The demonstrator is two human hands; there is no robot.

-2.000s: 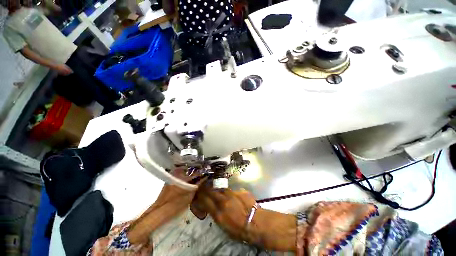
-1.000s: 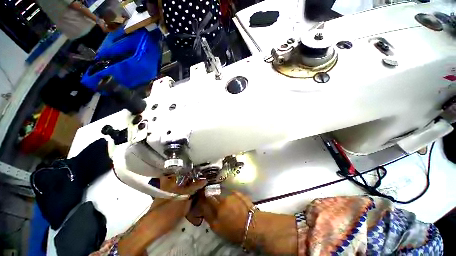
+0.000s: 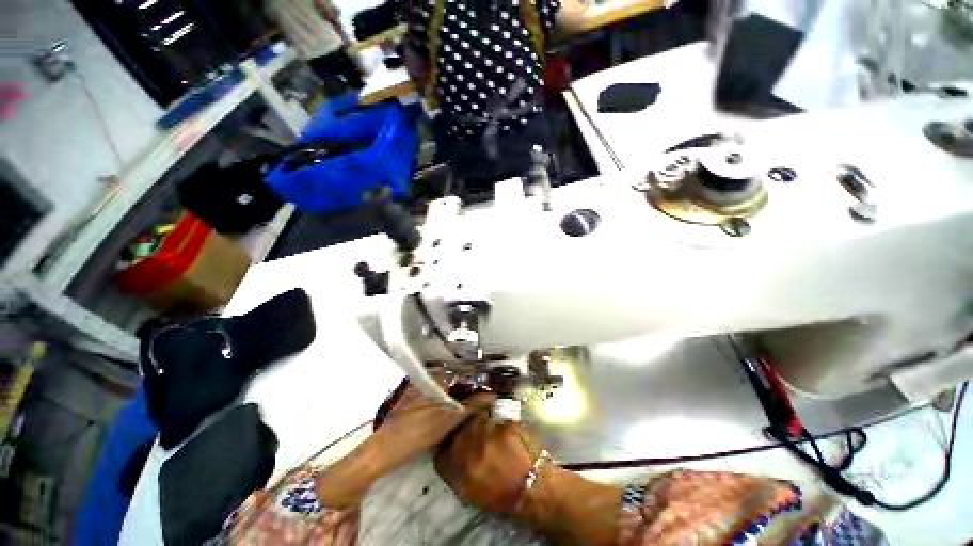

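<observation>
The white sewing machine (image 3: 683, 277) spans the view. Both my hands are at its needle area (image 3: 501, 380), under the curved white guard (image 3: 403, 347). My left hand (image 3: 435, 414) reaches in from the left, its fingers partly hidden by the guard. My right hand (image 3: 485, 461) is curled just right of it. A dark piece of fabric (image 3: 393, 403) shows beside my left hand, and a dark edge runs between the hands. The rest of the fabric is hidden by the hands and machine. A small white piece (image 3: 506, 410) sits above my right hand.
Black caps or pieces (image 3: 213, 459) lie left on the white table (image 3: 320, 389). A red and black tool (image 3: 777, 400) and black cable (image 3: 854, 491) lie under the arm at right. A person in polka dots (image 3: 485, 75) is ahead, near a blue bin (image 3: 357, 160) and red box (image 3: 176, 261).
The view has shifted, so the machine and hands appear further right and lower. A dark fabric edge now shows left of my left hand. Both hands remain at the needle area.
</observation>
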